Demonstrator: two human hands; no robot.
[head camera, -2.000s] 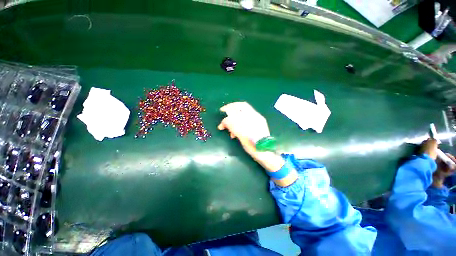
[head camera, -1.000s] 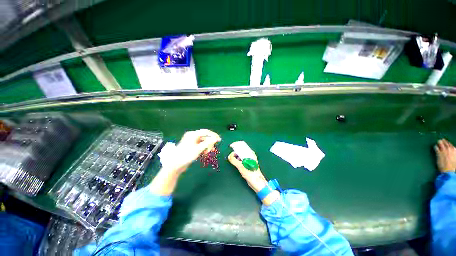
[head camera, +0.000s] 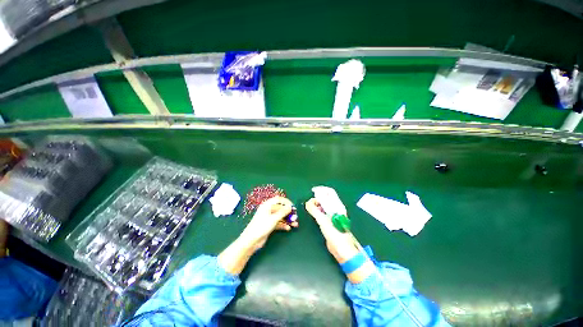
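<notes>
My left hand (head camera: 276, 214) holds a small glossy dark housing (head camera: 291, 217) between thumb and fingers, at the lower right edge of the pile of tiny red parts (head camera: 262, 195). My right hand (head camera: 325, 217) is closed on a white-barrelled syringe (head camera: 330, 200) with a bright green cap (head camera: 341, 222) at its rear. A thin clear hose runs back from the cap along the forearm. The syringe's tip is too small to make out. The two hands are close together but apart.
A clear blister tray (head camera: 144, 223) with dark housings lies at left, beside stacked trays (head camera: 54, 182). White wipes lie left of the pile (head camera: 224, 200) and right of my right hand (head camera: 397, 214). Two dark housings (head camera: 441, 167) sit at right. A blue bin (head camera: 241, 71) is on the rear rail.
My left hand has moved right and down from over the red pile and now shows a dark housing. The dark housing formerly on the belt behind the hands is gone from there. The neighbouring hand at right has left view.
</notes>
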